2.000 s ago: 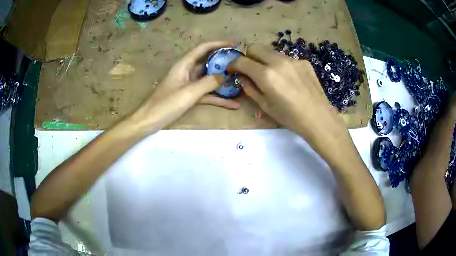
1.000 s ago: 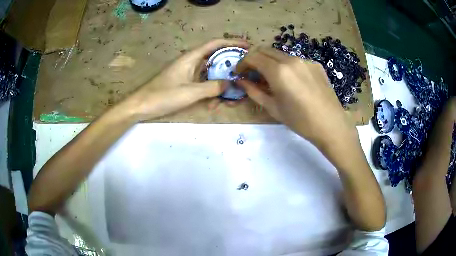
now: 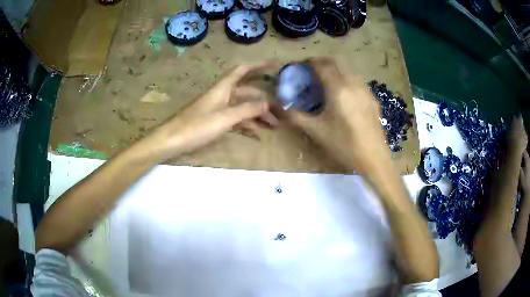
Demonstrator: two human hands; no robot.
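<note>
A round housing with a blue-white inner face and dark rim is held above the brown board, blurred by motion. My right hand grips it by its right and lower edge. My left hand is just left of it, fingers apart, blurred, with no part seen in it. A pile of small dark fittings lies right of my right hand, partly hidden by it. Two small fittings lie on the white sheet, one nearer the board and one lower.
Several housings lie at the far edge of the brown board. A cardboard flap is at far left. At right, another person's arms are beside a heap of blue and silver parts. The white sheet is nearest me.
The housing has moved right and left my left hand; my right hand now holds it alone. The view has shifted, showing more of the far housings.
</note>
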